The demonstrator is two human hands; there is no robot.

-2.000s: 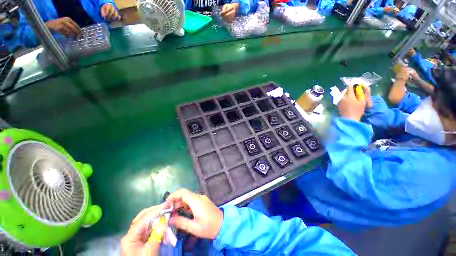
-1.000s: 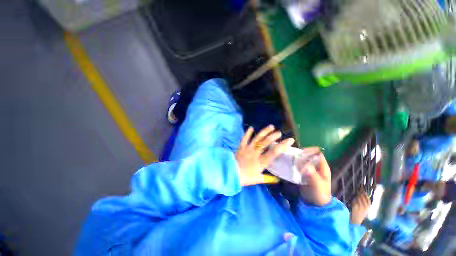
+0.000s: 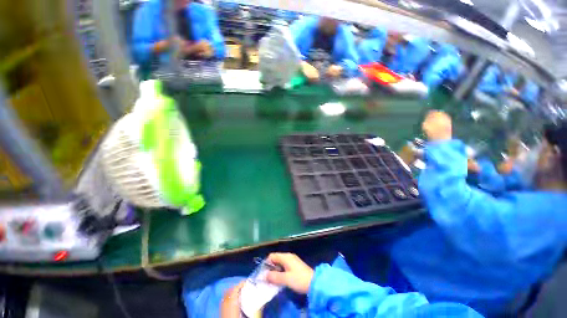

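A small plastic bag (image 3: pixel 258 292) with a white patch is held between my two hands, low in the picture over my lap, in front of the bench edge. My right hand (image 3: pixel 291 272) grips its upper right side with the fingertips. My left hand (image 3: pixel 232 302) is at its lower left, mostly cut off by the bottom edge and partly behind the bag. The compartment tray (image 3: pixel 323 211) lies on the green bench, with black square modules (image 3: pixel 360 197) in several compartments. The picture is blurred, so the bag's contents cannot be told.
A green and white fan (image 3: pixel 149 152) stands at the left with a cable over the bench edge. A white power strip (image 3: pixel 50 233) lies at far left. A neighbour in a blue smock (image 3: pixel 472 230) sits at right. Across the green bench (image 3: pixel 236 168) are workers, a white fan and a red tray (image 3: pixel 380 73).
The view has swung from the floor and my lap back up to the bench. The bag stays between my hands. The left hand's spread fingers no longer show; that hand is now mostly cut off.
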